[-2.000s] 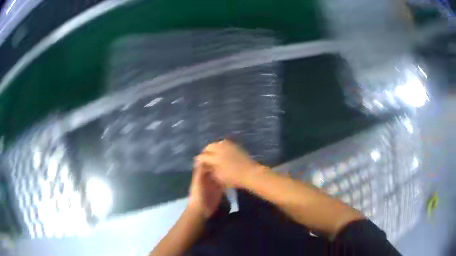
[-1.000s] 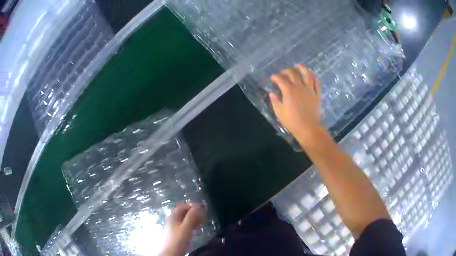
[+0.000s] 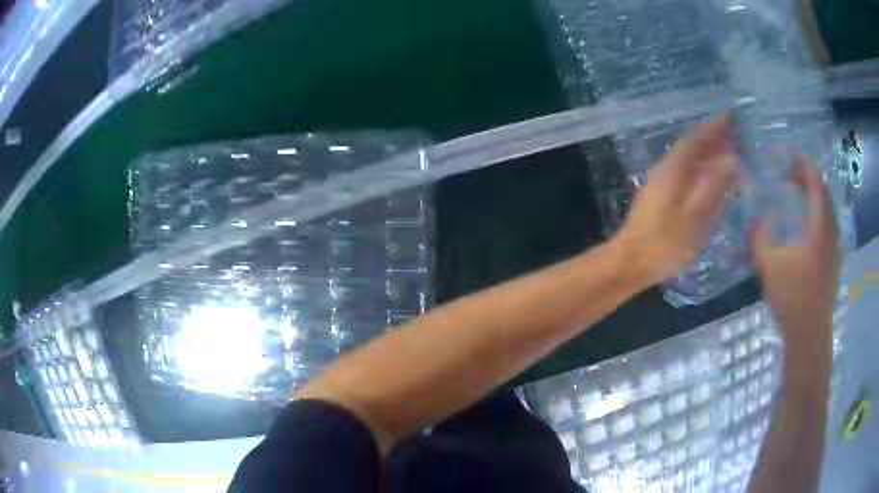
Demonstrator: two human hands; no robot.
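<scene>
A stack of clear blister trays (image 3: 694, 72), seemingly in clear film, lies at the right across the belt rail. My left hand (image 3: 684, 197) reaches over it from the left, fingers bent on crumpled clear plastic. My right hand (image 3: 800, 250) is close beside it on the right, thumb and fingers around the same plastic (image 3: 776, 193). Both hands are blurred; whether the plastic is film or tray edge is unclear. An empty clear blister tray (image 3: 289, 246) lies at the left, across the rail, with strong glare on its near part.
The green belt (image 3: 386, 67) runs behind the rail (image 3: 520, 140). Trays with white units stand below the bench edge at lower right (image 3: 636, 414) and lower left (image 3: 72, 376). A yellow ring (image 3: 856, 419) lies on the floor at right. Another tray shows at the top left.
My left hand has moved from the left tray across to the right stack, beside my right hand. My right hand has moved right. The view has turned, and the left tray now looks straighter.
</scene>
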